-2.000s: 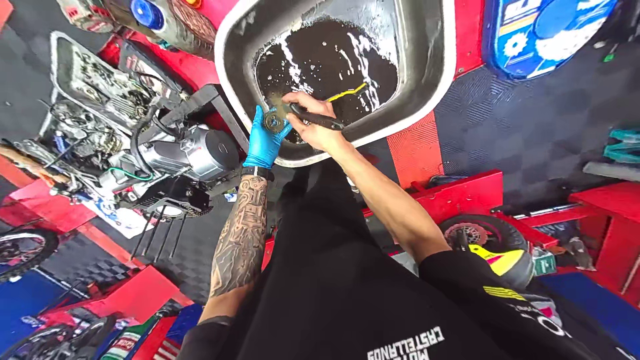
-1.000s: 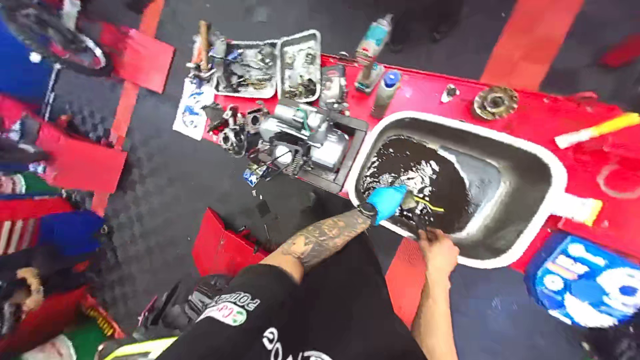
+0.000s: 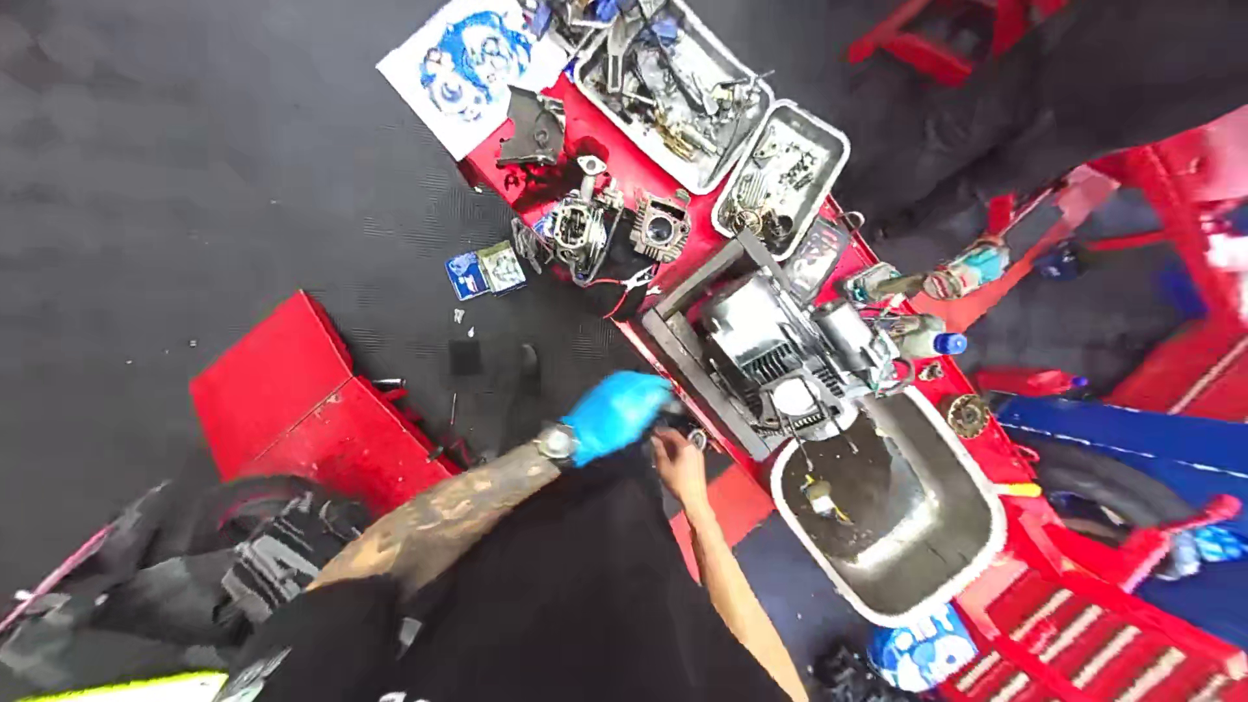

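My left hand, in a blue glove, is beside the near edge of the red bench, left of the grey engine stand. Just below it, my bare right hand has its fingers curled. Between the two hands are a small dark thing and a shiny ring-like part; blur and the fingers hide how they are held. A motorcycle engine rests in the stand. To its lower right, a basin of dark liquid holds a small object with a yellow piece.
Metal trays of loose parts stand farther up the bench, near a cylinder head and a finned cylinder. Bottles and a round metal part are along the far edge. A red stand is at left.
Both hands have moved from the basin to beside the engine stand and come together. One second ago my left hand was over the liquid. The view has turned strongly.
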